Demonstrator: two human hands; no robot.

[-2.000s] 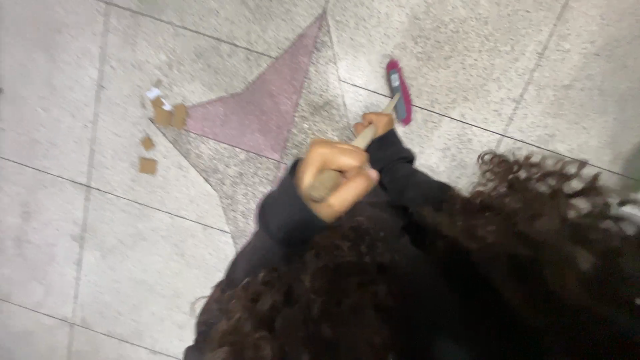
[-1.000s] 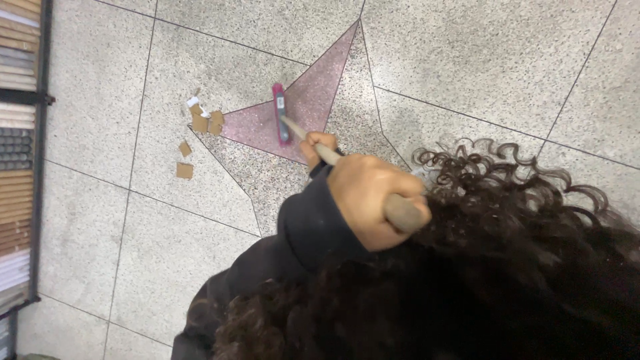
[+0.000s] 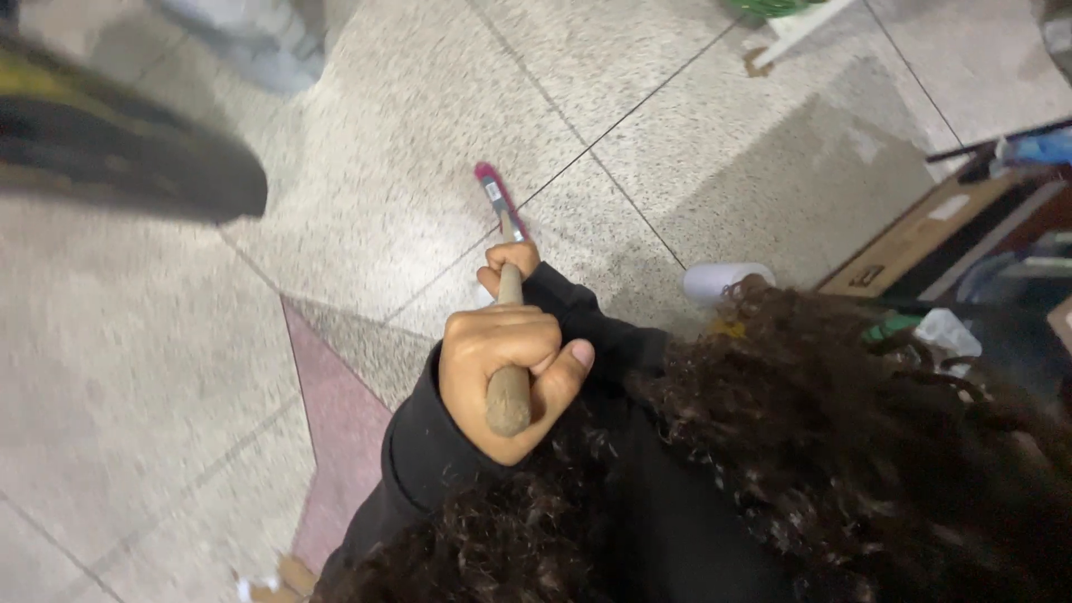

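Observation:
My left hand (image 3: 511,377) is closed round the top end of a wooden broom handle (image 3: 507,406), close to the camera. Farther down the same stick, my right hand (image 3: 509,264) grips it with bent fingers. Past that hand is the broom head (image 3: 500,201), dark with a pink edge, over the speckled floor; whether it touches the floor cannot be told. Brown cardboard pieces (image 3: 295,576) and a white scrap (image 3: 255,586) lie at the bottom left, partly hidden by my sleeve and hair.
A white roll (image 3: 727,281) lies on the floor to the right, beside a shelf unit holding boxes (image 3: 888,226). A dark and yellow object (image 3: 126,142) juts in at the left. Something green (image 3: 775,7) and a white bar (image 3: 804,33) are at the top right. Curly hair covers the lower right.
The view has swung far to the right, bringing the shelf unit and white roll into sight. The broom head, over the pink star shape one second ago, is now away from it. Both hands still hold the handle.

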